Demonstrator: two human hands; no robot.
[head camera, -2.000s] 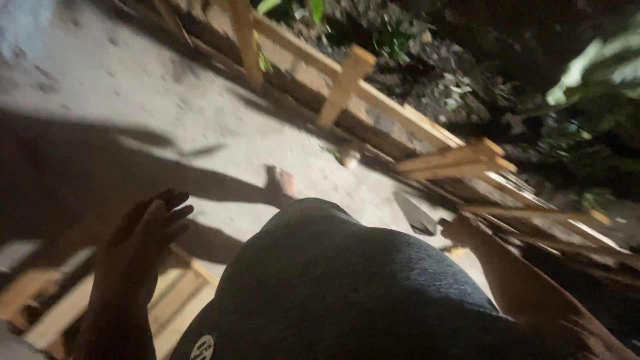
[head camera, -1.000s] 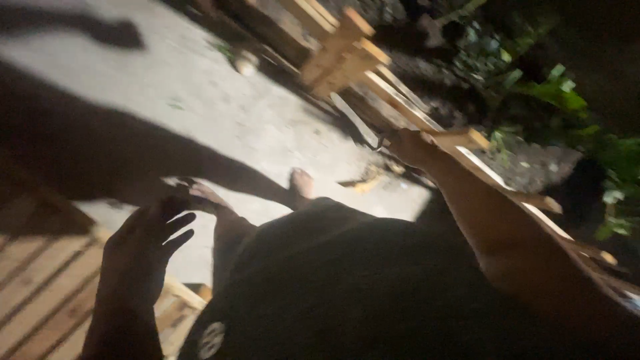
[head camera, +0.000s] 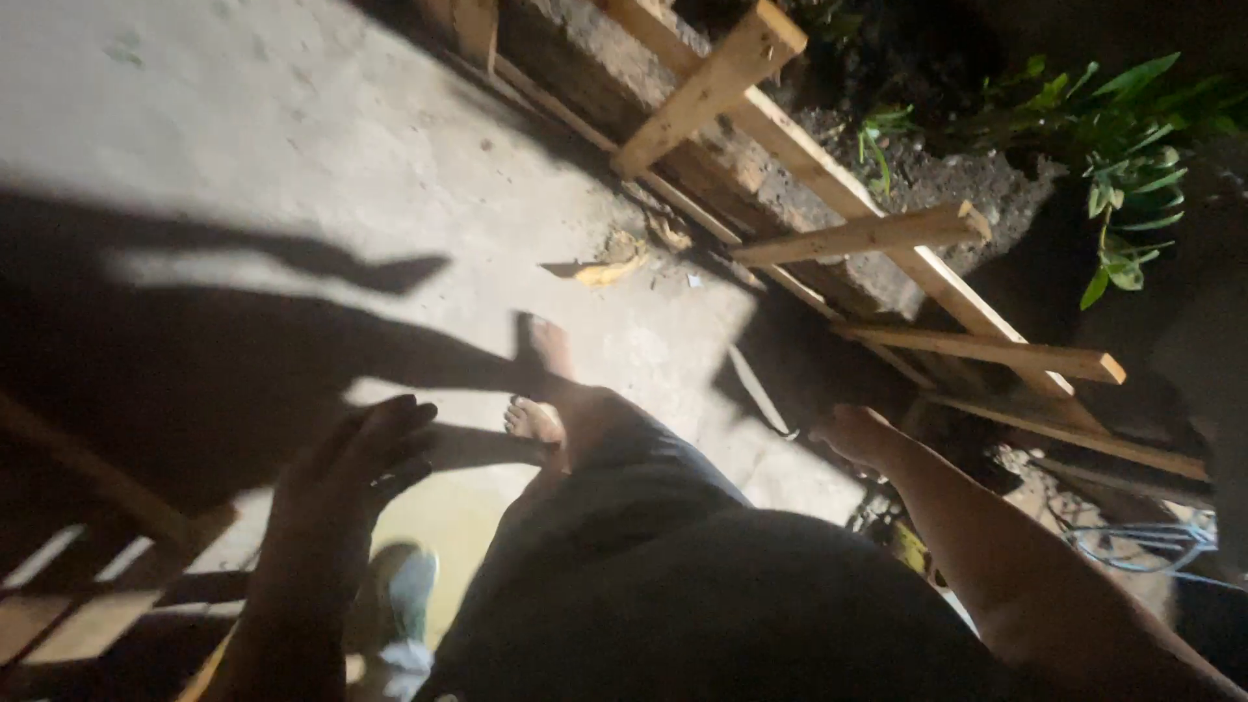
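Observation:
My right hand (head camera: 850, 435) is closed around the handle end of a knife (head camera: 760, 392), whose long pale blade points up and left over the concrete floor. The handle itself is hidden in the fingers and shadow. At the left, my left hand (head camera: 366, 458) hangs in shade with its fingers apart and nothing visible in them. Between the hands are my dark-clothed body and my bare feet (head camera: 534, 419) on the floor.
A low wooden slat fence (head camera: 829, 180) runs diagonally along the floor's right side, with plants (head camera: 1121, 205) beyond it. Dry leaves (head camera: 609, 268) lie by its base. Slatted wooden furniture (head camera: 107, 478) stands at lower left. Blue cord (head camera: 1150, 544) lies at the right.
The view has shifted along the fence. The knife, beside the fence rails a second ago, now shows over the floor and shadow. My left hand stays raised at the left with its fingers apart.

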